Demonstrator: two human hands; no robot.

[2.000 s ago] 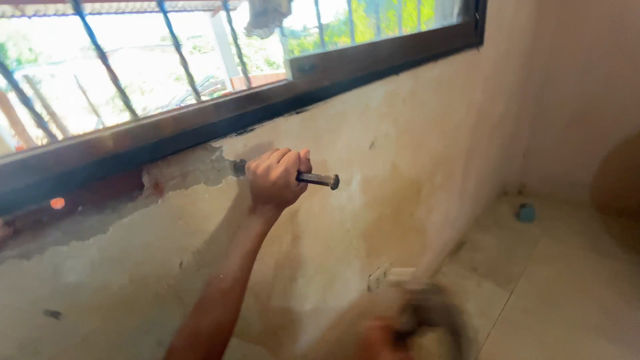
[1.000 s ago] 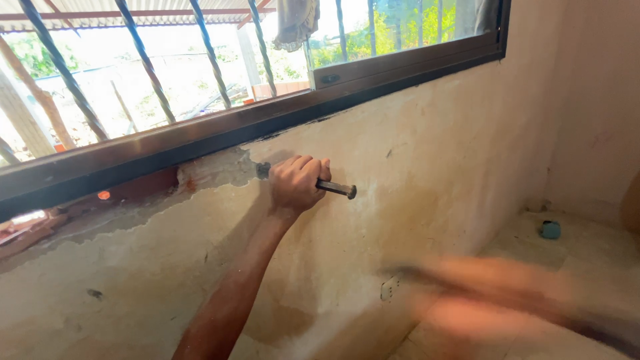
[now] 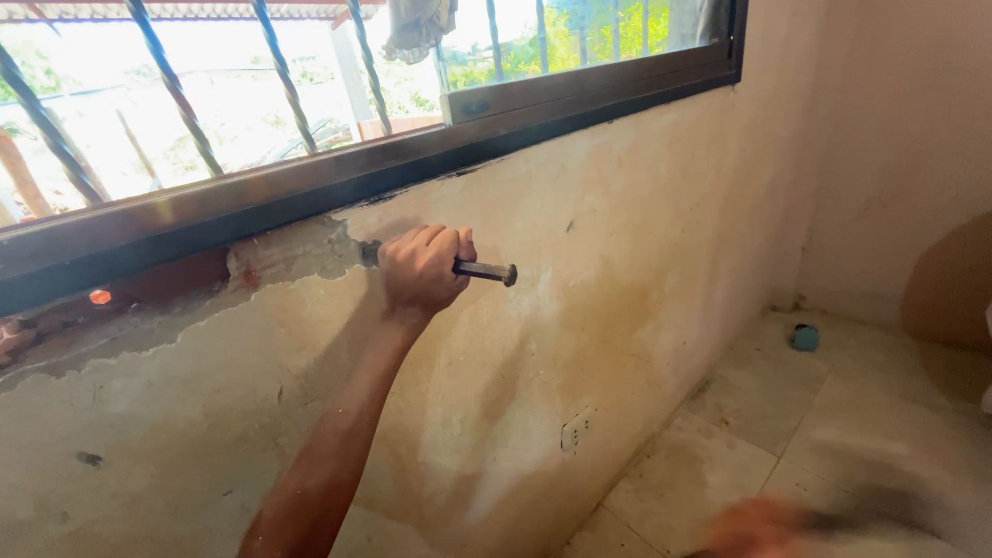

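My left hand (image 3: 426, 267) grips a dark metal cold chisel (image 3: 487, 271) below the window frame. The chisel's struck end points right, and its other end lies against the edge of the broken plaster (image 3: 298, 252). Low at the right, my right hand (image 3: 756, 527) is blurred by motion. It is closed on a dark tool (image 3: 868, 511), too blurred to name for certain, perhaps a hammer. To the left of the chisel, the wall (image 3: 527, 349) has lost its plaster in a ragged strip, where reddish brick (image 3: 178, 279) shows.
Above the strip runs the dark metal window frame (image 3: 372, 167), with twisted bars (image 3: 283, 77) and a hanging cloth (image 3: 418, 27). A wall socket (image 3: 576, 430) sits low on the wall. A small blue-green object (image 3: 804, 337) lies on the tiled floor (image 3: 697, 465) near the corner.
My right hand, blurred in all three frames, has moved down with its tool since a second ago. My left hand keeps its grip on the chisel at the plaster edge.
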